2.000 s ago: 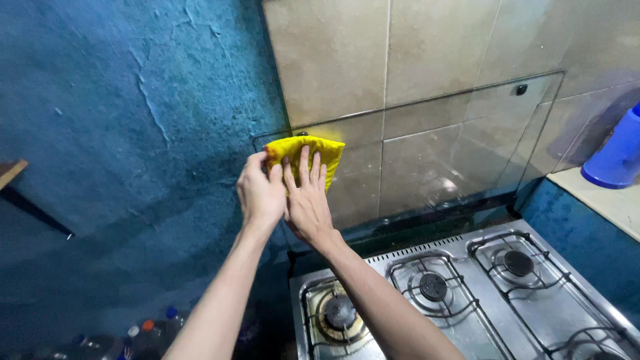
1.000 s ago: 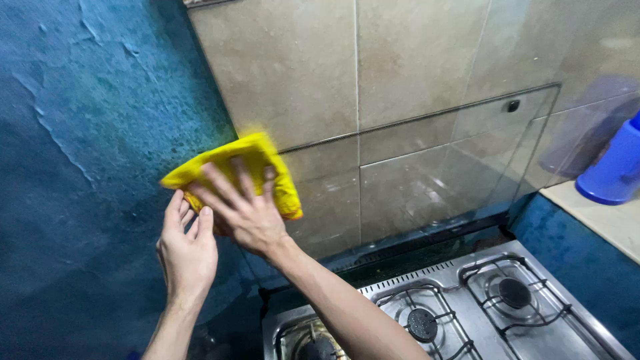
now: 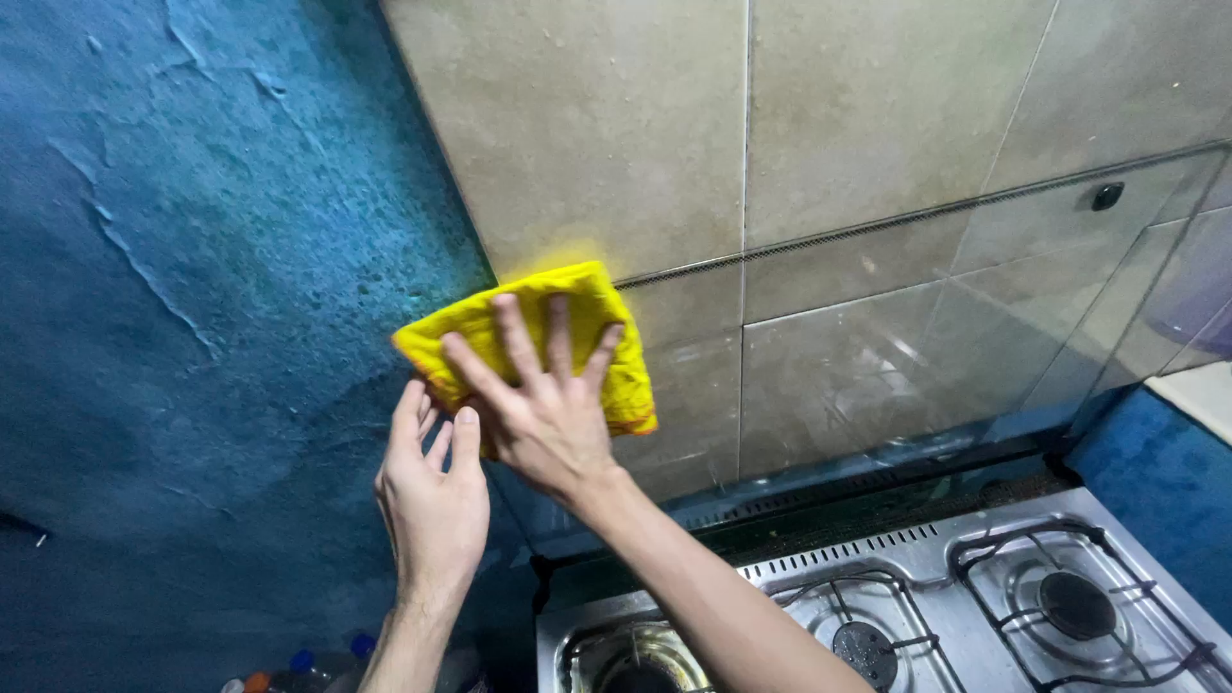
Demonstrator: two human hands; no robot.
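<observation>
My right hand (image 3: 553, 419) lies flat with spread fingers on a folded yellow cloth (image 3: 577, 279), pressing it to the left end of the stove's raised glass lid (image 3: 837, 366). The cloth has orange edging and covers the lid's upper left corner. Just below and left of it is my left hand (image 3: 433, 510), palm turned inward and fingers bent up near the cloth's lower left edge; whether the fingertips touch it I cannot tell. Behind the lid are beige wall tiles (image 3: 597, 125).
Below the lid stands a steel gas stove (image 3: 837, 568) with black burners and wire grates. A blue wall (image 3: 241, 318) with peeling paint runs along the left. Several bottles (image 3: 318, 669) stand at the lower left. A pale counter edge (image 3: 1193, 395) is at the right.
The cloth, bunched under both hands two seconds ago, is spread wider under my right hand. My left hand has come off the back of the cloth area to its lower left. The view has shifted.
</observation>
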